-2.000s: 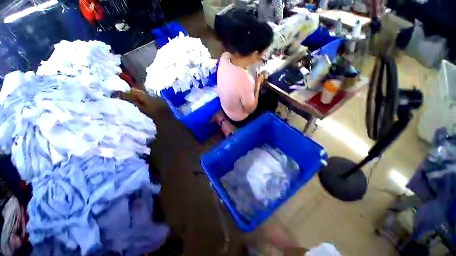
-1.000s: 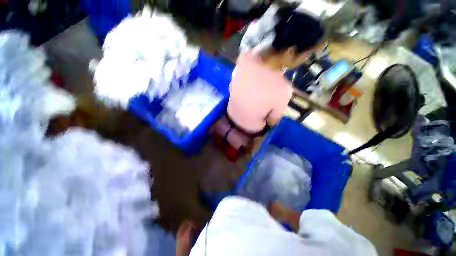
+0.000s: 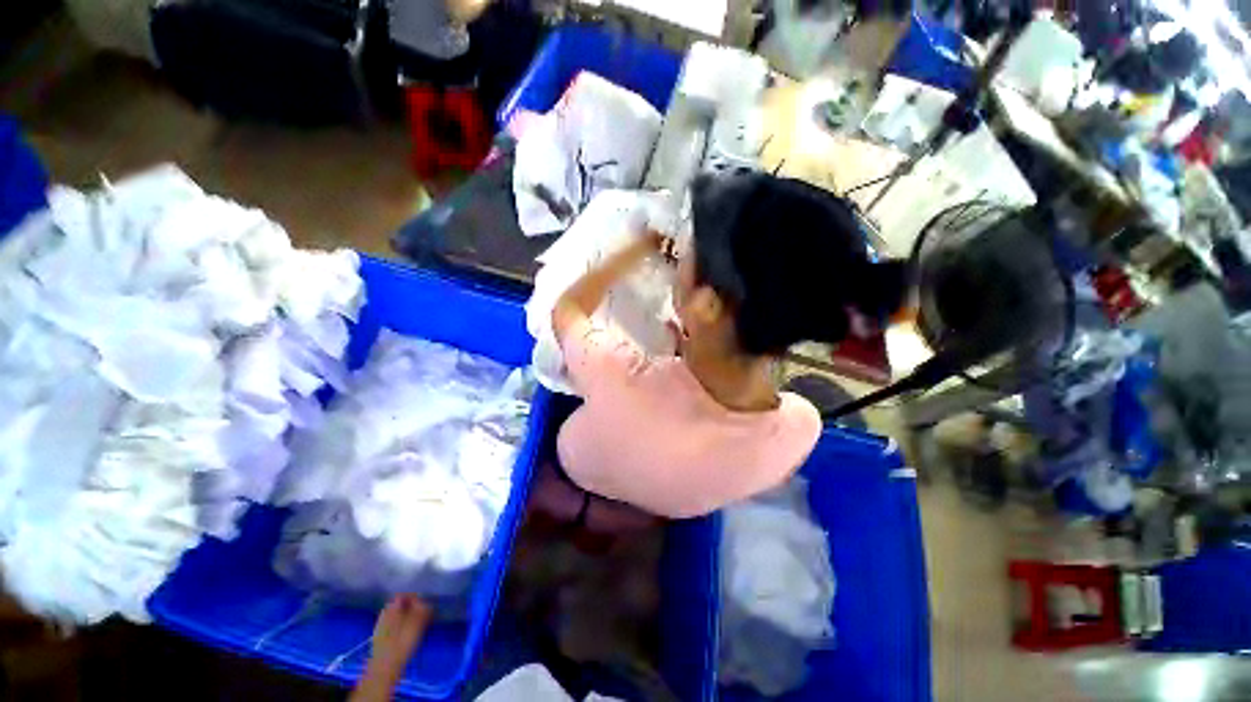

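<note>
A blue bin (image 3: 261, 624) stands in front of me, with a loose heap of white pieces (image 3: 412, 473) inside. A large ruffled heap of white pieces (image 3: 124, 398) rises over its left side. My left hand (image 3: 398, 628) is small and blurred at the bin's near edge, in front of the white pieces. Its fingers are not clear, and I cannot tell if it holds anything. My right hand is not in view. Some white cloth (image 3: 528, 684) shows at the bottom edge.
A seated person in a pink top (image 3: 686, 439) handles white cloth just beyond the bin. A second blue bin (image 3: 871, 576) with pale pieces stands at the right. A black fan (image 3: 995, 295) stands behind it. Red stools (image 3: 1063, 603) show at the right and at the back left.
The view has swung left and closer to the bin with the white heap. The right-hand bin now lies partly behind the seated person. The hand at that bin is gone from view.
</note>
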